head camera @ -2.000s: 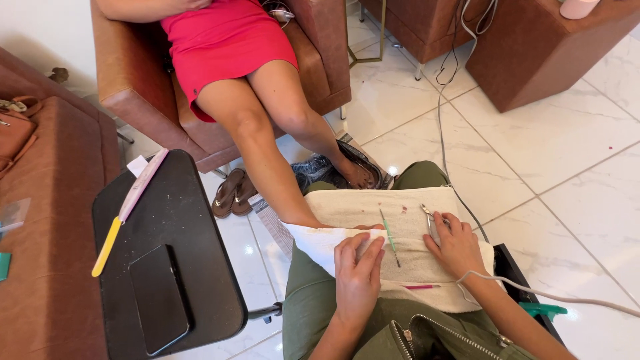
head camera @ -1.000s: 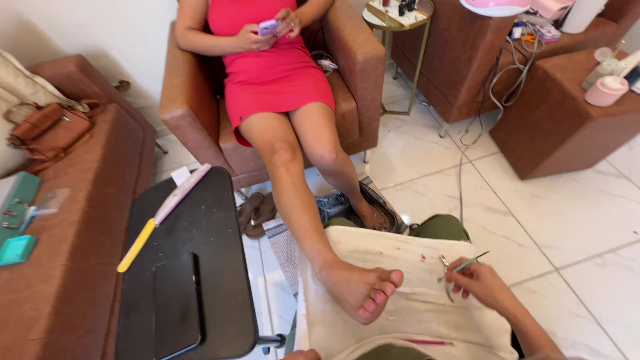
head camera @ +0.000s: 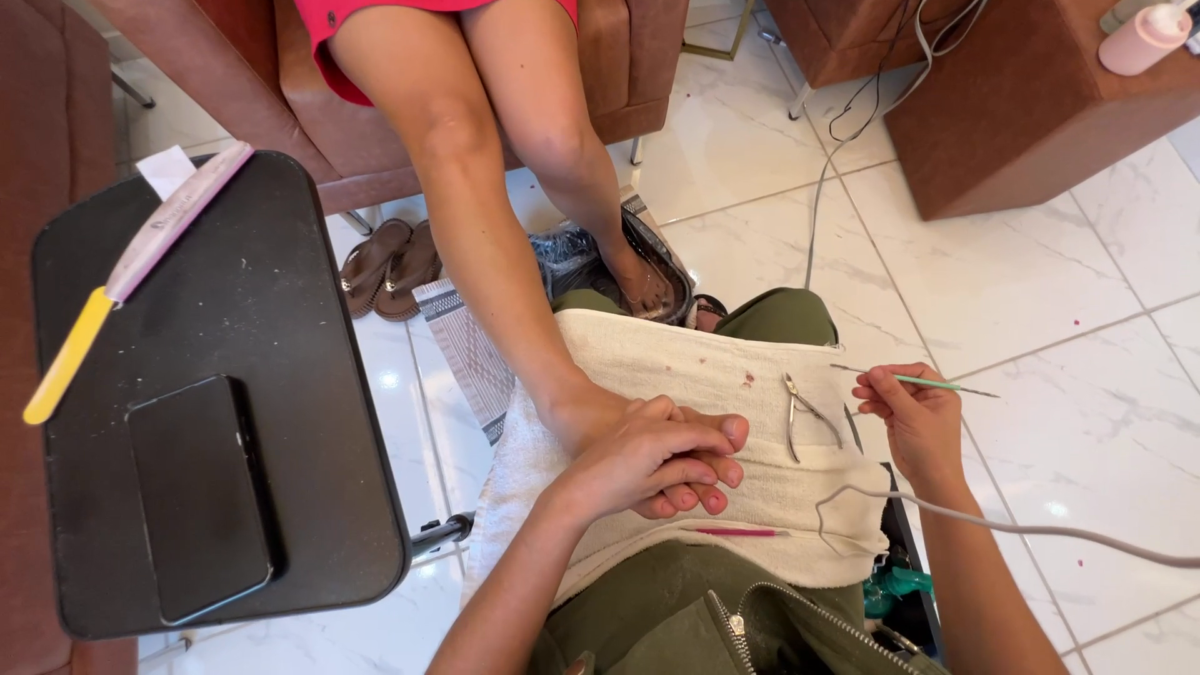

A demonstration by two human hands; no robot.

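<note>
My left hand (head camera: pixel 623 459) lies over the seated person's bare foot (head camera: pixel 586 412), its fingers wrapped across the top near the toes. The foot rests on a cream towel (head camera: pixel 647 352) over my lap. Off the towel's right edge, my right hand (head camera: pixel 907 412) pinches a thin green-handled double-ended nail tool (head camera: pixel 923 381) with metal tips. Metal cuticle nippers (head camera: pixel 794 412) lie on the towel between my hands, their handles spread. A pink stick-like tool (head camera: pixel 738 532) lies on the towel near my jacket.
On the left, a black side table (head camera: pixel 225 328) bears a dark phone (head camera: pixel 200 497), a yellow file (head camera: pixel 70 356) and a pale nail file (head camera: pixel 178 220). A grey cable (head camera: pixel 1050 531) crosses my right forearm. The person's other foot (head camera: pixel 647 286) is in a plastic-lined basin (head camera: pixel 670 253).
My left hand, at the lower edge one second ago, now grips the foot. My right hand has moved right, away from the nippers, with the green tool. The view has tilted down.
</note>
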